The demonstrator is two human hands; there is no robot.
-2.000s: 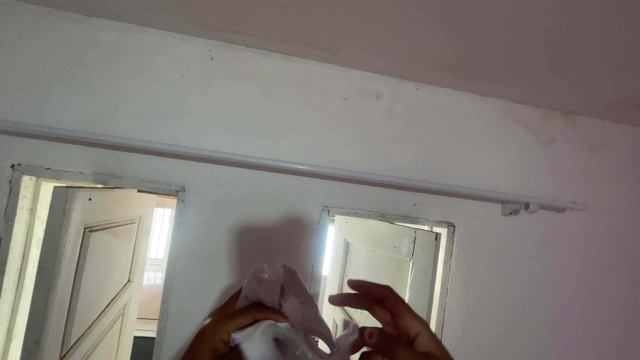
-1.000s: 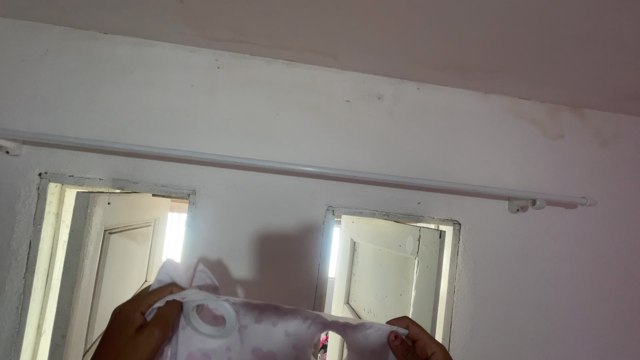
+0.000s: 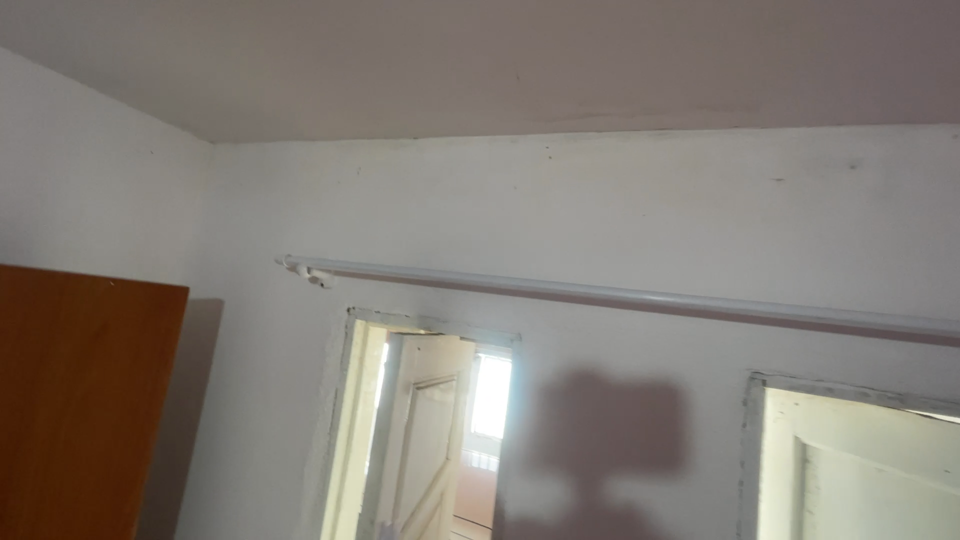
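Note:
Neither my left hand nor my right hand shows in the head view now. At the bottom edge, in front of the left door, a small pale patch is just visible; it may be part of the cloth, but I cannot tell. A white curtain rod runs along the wall above two doorways, its left end resting on a white bracket. No curtain hangs on the part of the rod in view.
A brown wooden panel, perhaps a wardrobe, stands at the left. Two cream panelled doors, one left and one right, sit in worn frames. A dark shadow falls on the wall between them.
The view has swung left, bringing the brown panel and the rod's left end in. Both hands and the patterned pale cloth with rings, held stretched between them a second ago, have left the view.

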